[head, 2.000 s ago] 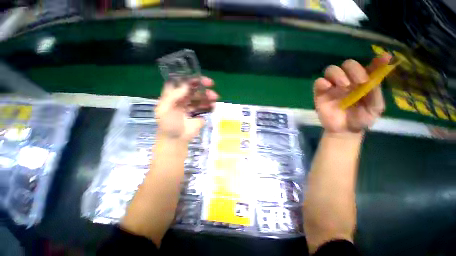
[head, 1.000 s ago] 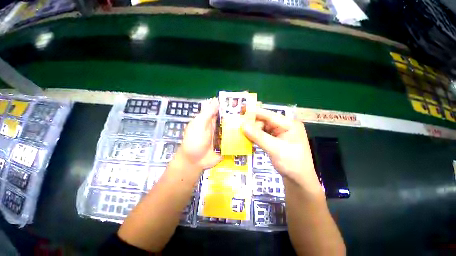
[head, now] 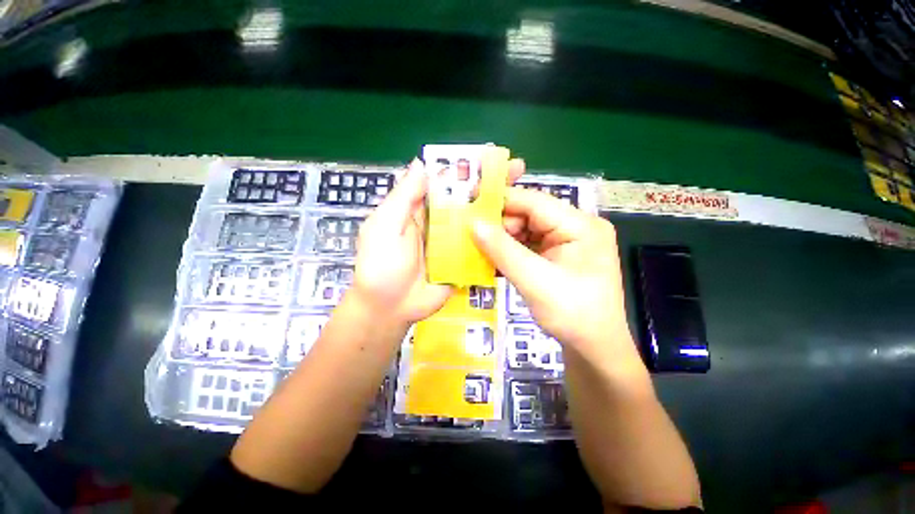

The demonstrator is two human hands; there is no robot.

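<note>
A yellow sticker with a cut-out at its upper end lies on a dark panel, held upright above the clear blister tray. My left hand grips the panel from the left side. My right hand pinches the sticker at its right edge, with the thumb on its face. The panel is mostly hidden behind the sticker. Below the hands, a backing sheet with several yellow stickers lies over the tray. Dark panels sit in the tray's pockets.
A neighbouring blister tray is at the left edge. A black glossy block lies right of the tray. Behind runs a green conveyor belt, edged by a pale strip with red lettering. Yellow and dark parts show at far right.
Both hands have come together over the tray since the earliest frame, joining the separately held sticker and panel. In the last second they stay together, and the view has shifted slightly.
</note>
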